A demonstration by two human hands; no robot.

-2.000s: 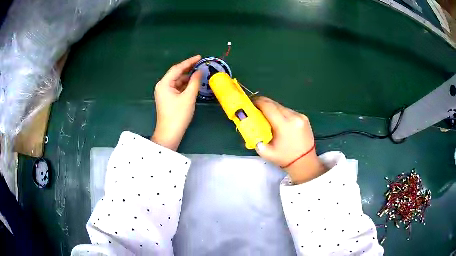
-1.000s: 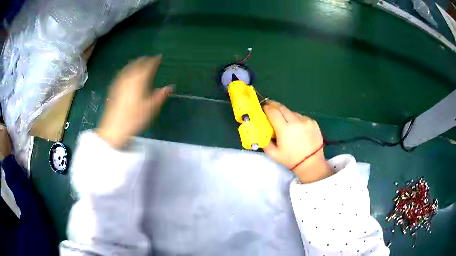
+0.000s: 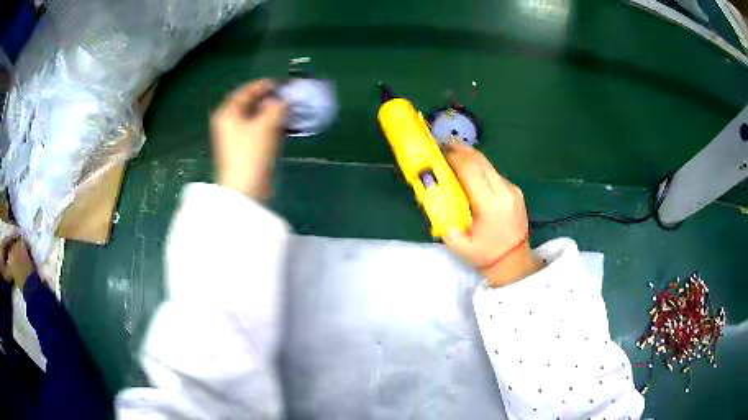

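My right hand [image 3: 490, 209] grips the yellow hot glue gun [image 3: 420, 164], its dark nozzle pointing up and left over the green bench. My left hand [image 3: 246, 135] is blurred and holds a round unit [image 3: 307, 106] by its left edge, left of the nozzle. The unit is blurred too, with a pale face and a small light piece above it. A second round unit [image 3: 456, 127], black-rimmed with a pale face, lies on the bench just beyond my right hand, partly behind the hand and gun. A small red wire with a light end [image 3: 473, 87] shows above it.
A pale mat [image 3: 385, 328] lies in front of me. A pile of red-wired components [image 3: 682, 322] is at right. A black cord [image 3: 586, 217] runs to the grey post [image 3: 705, 180]. Crinkled clear plastic [image 3: 70, 115] covers cardboard [image 3: 94, 209] at left, near a person's dark blue sleeve [image 3: 61, 344].
The unit under the nozzle is now right of the gun. The disc at the lower left is gone from its place, and my left hand has come back towards the middle holding a round unit.
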